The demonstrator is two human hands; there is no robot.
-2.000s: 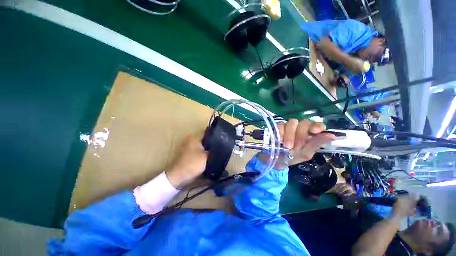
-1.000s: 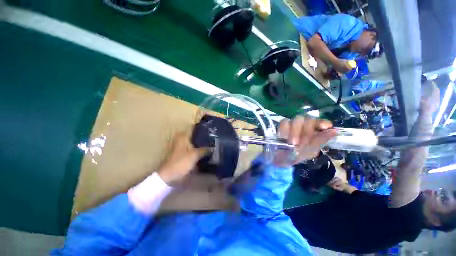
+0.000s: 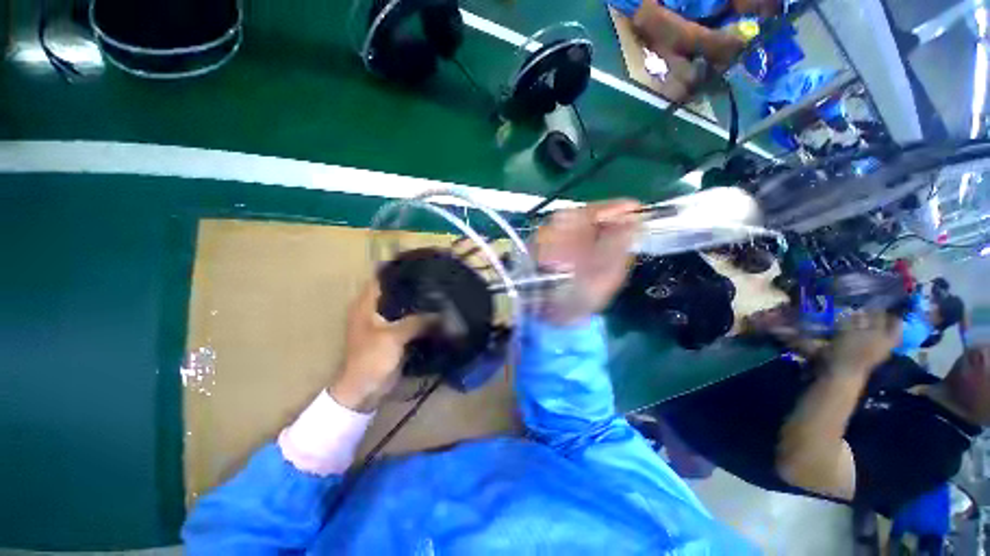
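Note:
My left hand (image 3: 375, 345) holds the black ear cup of a headset (image 3: 440, 310) above the brown cardboard mat (image 3: 261, 326). Two pale headband hoops (image 3: 478, 217) arc from the cup to the right. My right hand (image 3: 586, 255) is closed around the white electric screwdriver (image 3: 700, 217); it is blurred. The silvery driver tip (image 3: 537, 282) points left at the cup, beyond the hoops. Whether it touches the cup cannot be told. A thin black cable or boom (image 3: 402, 418) hangs below the cup.
Other headsets stand on the green surface beyond a white strip (image 3: 271, 168), one at top left (image 3: 168, 38) and one at top centre (image 3: 548, 71). A black ring cushion (image 3: 558, 151) lies near them. A person in black (image 3: 836, 424) sits at right, another in blue at top.
My view has turned, so the mat's edge now lies nearly level. The headset and both hands appear shifted left, and the driver is tilted up to the right. The person in black has lowered an arm.

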